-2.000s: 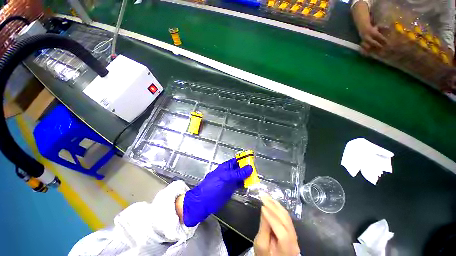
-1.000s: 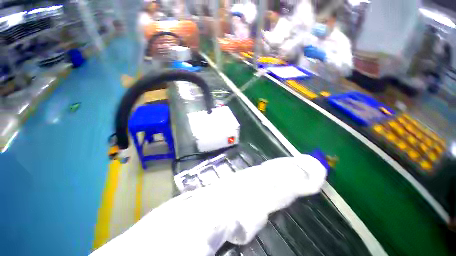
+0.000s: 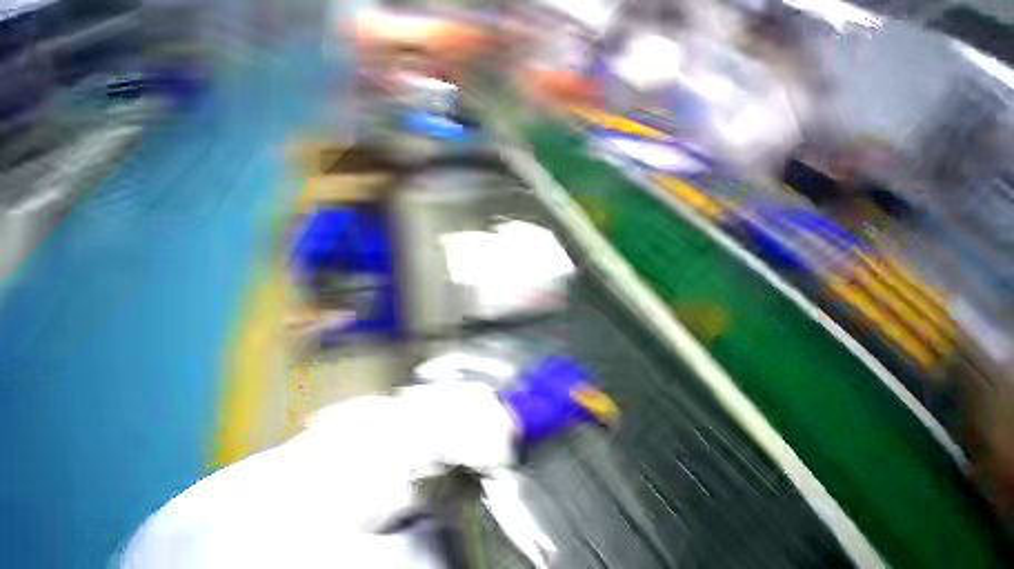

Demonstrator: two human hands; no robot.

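The picture is strongly blurred. My left hand (image 3: pixel 547 400), in a blue-purple glove, is over the dark bench below the white box. It holds a yellow unit (image 3: pixel 597 403) at its fingertips. A blurred yellow unit (image 3: pixel 701 322) lies on the green conveyor belt (image 3: pixel 767 383), right of and beyond my hand. Another yellow smear (image 3: pixel 596 211) shows farther up the belt. The clear tray (image 3: pixel 656 489) shows only as faint streaks on the bench. My right hand is not in view.
A white box (image 3: pixel 506 267) stands on the bench beyond my hand. A blue stool (image 3: pixel 339 250) is left of the bench. Across the belt are blue trays (image 3: pixel 795 231), rows of yellow units (image 3: pixel 895 306) and blurred people in white (image 3: pixel 745 106). The pale belt rail (image 3: pixel 712 378) runs diagonally.
The view has swung up and left from the bench. My gloved hand reached to the belt a second ago and is now back over the bench. A yellow unit lies near where it reached.
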